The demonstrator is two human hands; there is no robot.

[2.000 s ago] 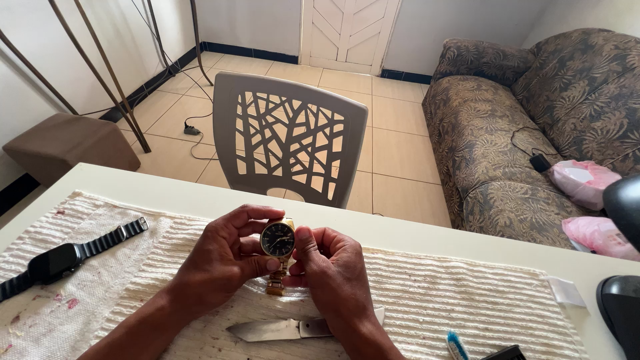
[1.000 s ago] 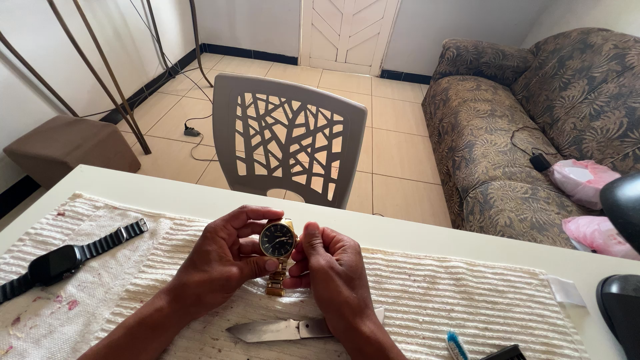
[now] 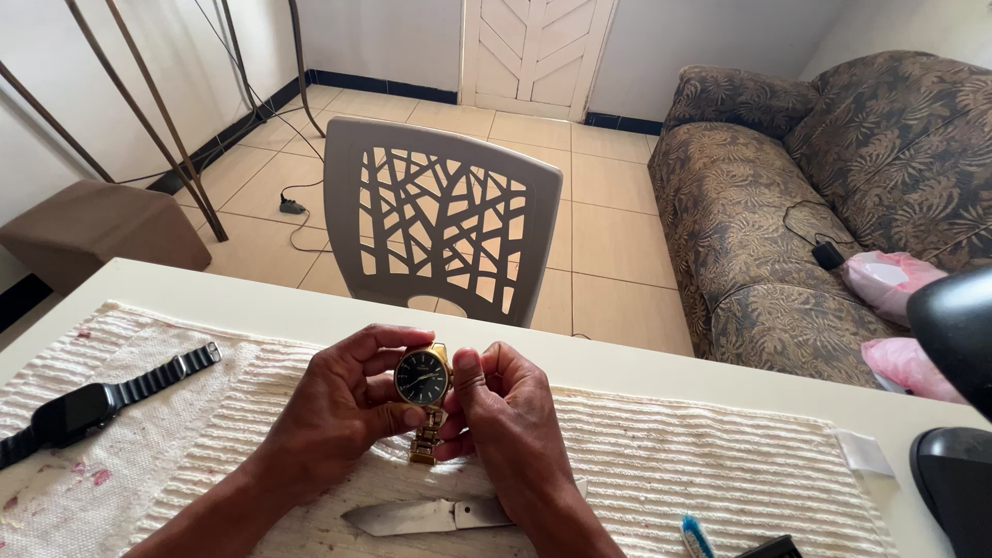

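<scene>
A gold-coloured wristwatch (image 3: pixel 422 377) with a black dial is held upright above the cloth, its metal bracelet hanging down. My left hand (image 3: pixel 341 403) grips the watch case from the left, thumb at its lower edge and a finger at the top. At the right side of the case is my right hand (image 3: pixel 504 411), its thumb raised beside the crown side and its other fingers curled behind the bracelet. Whether the right fingers grip the watch is partly hidden. A folding knife (image 3: pixel 411 517) lies with its blade out below my hands, its handle partly covered by my right wrist.
A ribbed cream cloth (image 3: pixel 697 457) covers much of the white table (image 3: pixel 256 298). A black smartwatch (image 3: pixel 74 415) lies at left. A blue-bristled brush (image 3: pixel 695 535) and a black object (image 3: pixel 771 547) are at the lower right, near a black lamp (image 3: pixel 949 480). Beyond stands a grey chair (image 3: pixel 341 209).
</scene>
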